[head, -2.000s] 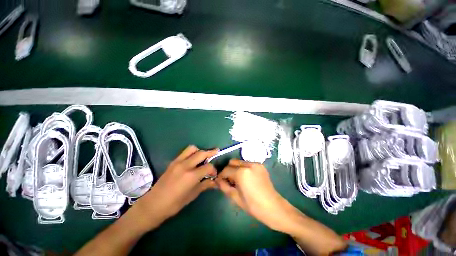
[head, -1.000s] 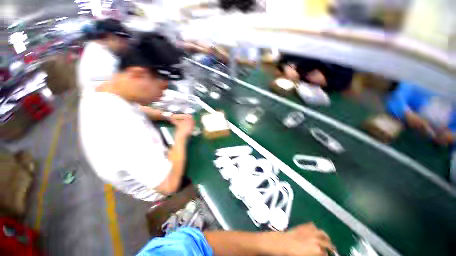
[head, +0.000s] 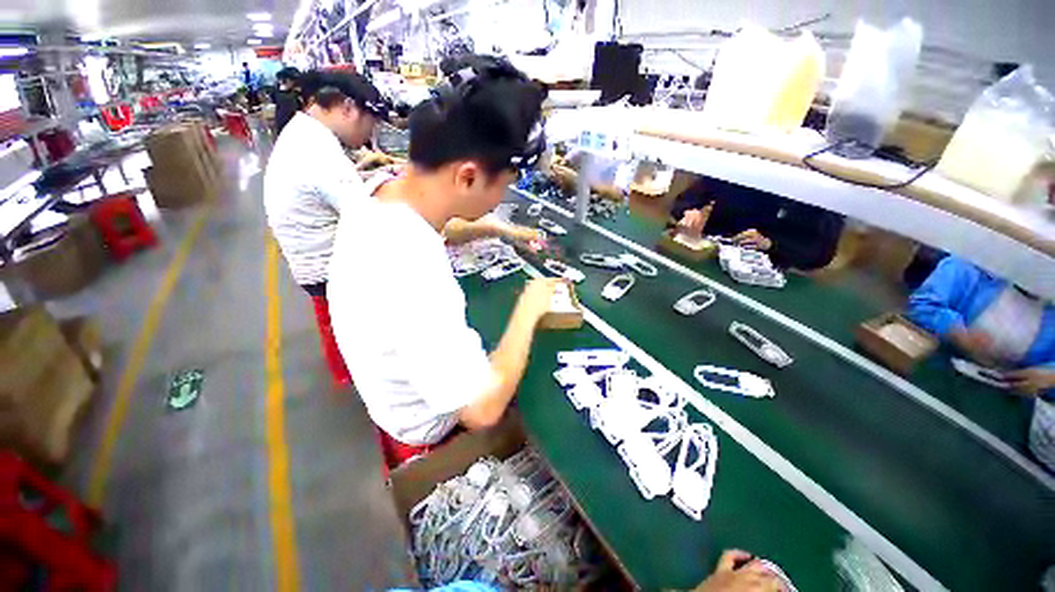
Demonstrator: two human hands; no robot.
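My left hand [head: 740, 574] is at the bottom edge, partly cut off, with its fingers on a white curved piece [head: 773, 569], seemingly a loop frame, mostly hidden. My right hand is out of the picture. A group of white loop frames [head: 643, 460] lies overlapping and fanned on the green bench [head: 578, 463], beyond and left of my hand. Thin clear or white pins [head: 862, 569] lie right of my hand, cut off by the bottom edge.
A long white strip [head: 798, 480] divides the bench; single frames [head: 733, 380] lie beyond it. A neighbour [head: 405, 312] in white sits at left by a small box [head: 563, 303]. A large carton [head: 503, 520] of frames stands below the bench edge. Workers sit across.
The view has swung left and up from my work to the neighbours and aisle. My right hand has left the picture; my left hand now shows only at the bottom edge.
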